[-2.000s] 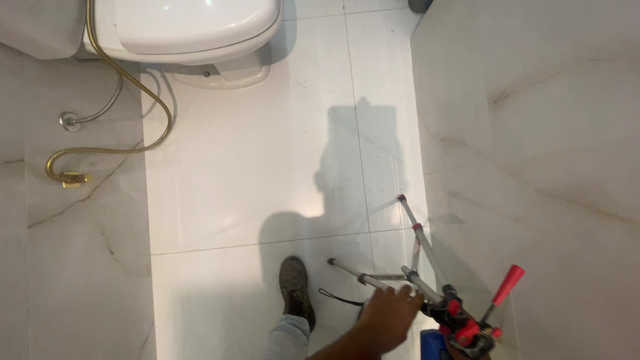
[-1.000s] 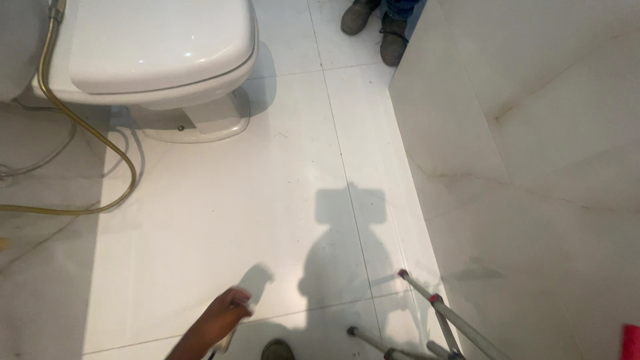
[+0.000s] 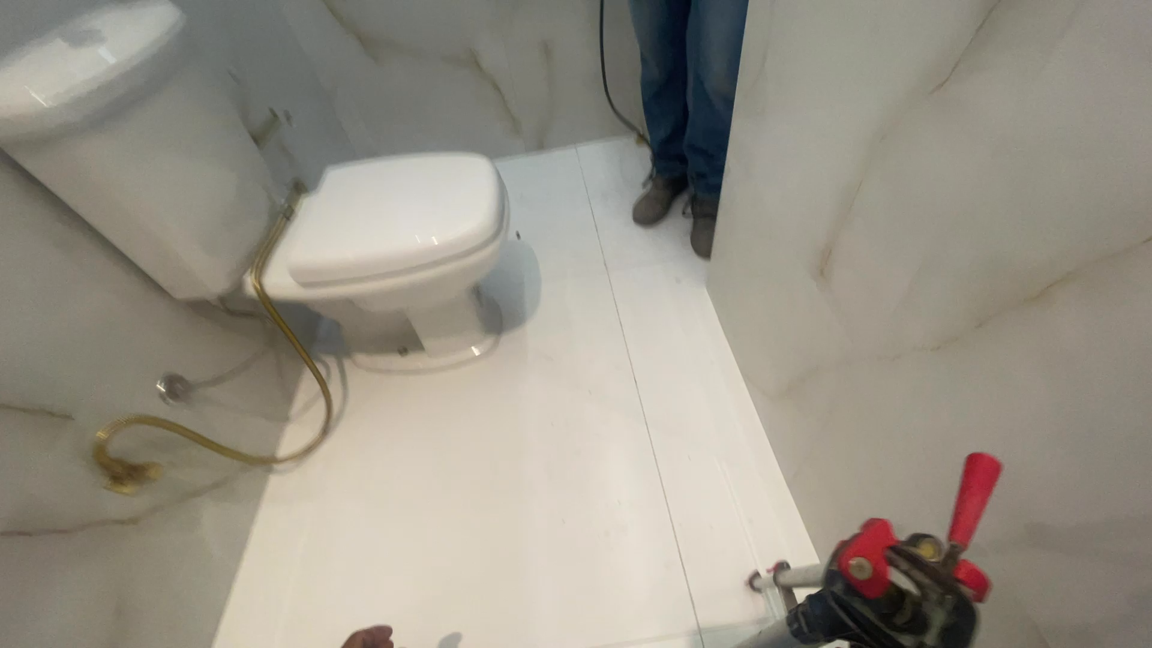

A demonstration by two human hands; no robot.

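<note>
At the bottom edge, only the fingertips of one hand show, likely my left hand [image 3: 369,637], over the white floor; whether it holds anything is cut off by the frame. My right hand is out of view. A tripod [image 3: 900,576] with a black head, red knobs and a red-gripped handle stands at the lower right beside the marbled wall, with part of a grey leg showing. No hand is seen on it.
A white toilet [image 3: 400,220] with its lid down stands at the left. A gold flexible hose [image 3: 315,378] hangs by it to a wall fitting. A person [image 3: 688,99] in jeans and dark shoes stands at the back, beside the right wall [image 3: 945,270].
Two seconds ago a hand was at the tripod's legs; now none is seen there. The view has tilted up, showing more of the toilet and the other person's legs.
</note>
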